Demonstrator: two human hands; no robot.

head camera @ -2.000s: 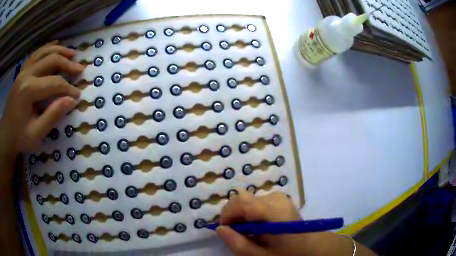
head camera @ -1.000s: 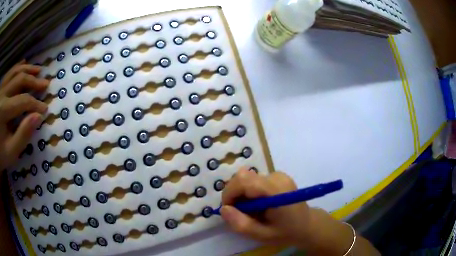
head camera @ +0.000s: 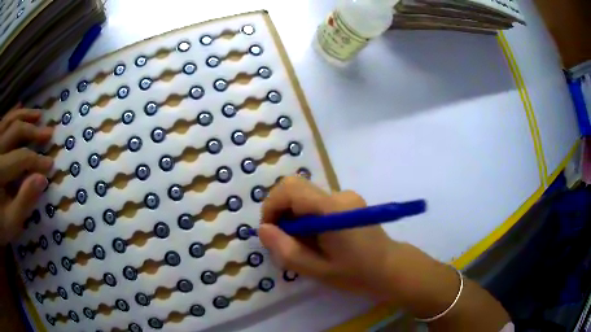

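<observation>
A white board [head camera: 146, 188] with tan edges lies in front of me, tilted in view. It carries rows of small round dark-rimmed parts [head camera: 223, 174] in pairs, joined by tan dumbbell-shaped cutouts. My right hand [head camera: 317, 227] holds a blue pen [head camera: 363, 216], its tip at a round part on the right side of the board's lower half. My fingers cover some parts there. My left hand [head camera: 23, 168] lies on the board's left edge with fingers spread, cut off by the picture's edge; nothing shows in it.
A translucent bottle [head camera: 350, 32] with a yellowish label stands beyond the board's right edge. Stacked boards are at the upper left [head camera: 48, 45] and upper right [head camera: 447, 16]. A blue pen cap [head camera: 85, 47] lies by the left stack. Yellow tape [head camera: 528, 110] marks the table at the right.
The view has shifted, so the board and bottle sit further left. My right hand with the pen has moved up the board from near its bottom edge. My left hand stays on the board's left edge.
</observation>
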